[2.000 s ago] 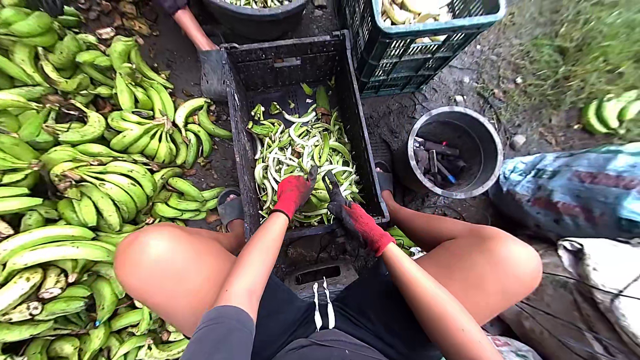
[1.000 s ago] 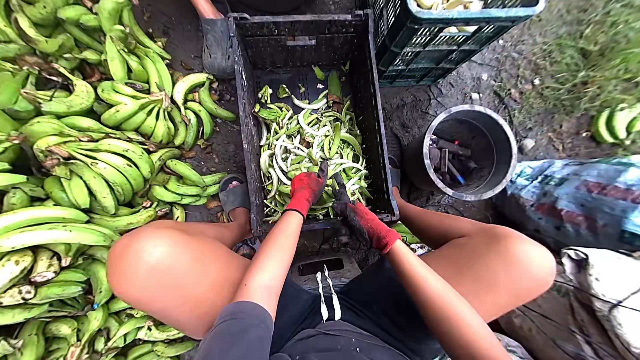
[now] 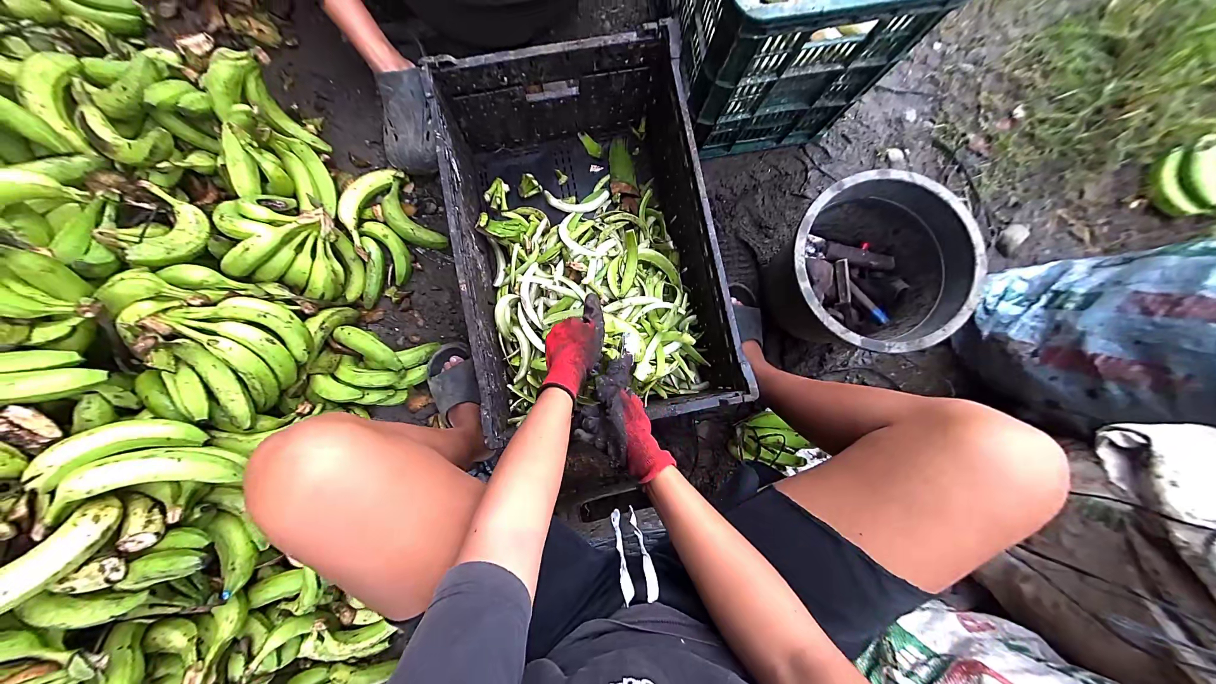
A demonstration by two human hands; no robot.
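My left hand [image 3: 575, 350], in a red glove with dark fingers, is over the near part of a black plastic crate [image 3: 736, 313]. Green and whitish plantain peels [image 3: 608, 275] lie in the crate beneath it. My right hand [image 3: 632, 423], gloved alike, is just right of it and lower, by the crate's near rim. A small pale piece shows at the right fingertips; whether either hand grips something cannot be told, since the gloves hide their palms. Bunches of green plantains [image 3: 275, 247] are piled on the ground at the left.
A round container [image 3: 969, 275] with dark-handled tools stands right of the crate. Beyond it are a patterned sack [image 3: 1102, 332] and more green fruit [image 3: 1187, 180]. A green crate [image 3: 760, 95] stands at the top. Another person's shoe [image 3: 408, 119] touches the black crate's left side.
Both hands stay close together at the near end of the black crate. The view has shifted somewhat, and no plain change in the peels is seen.
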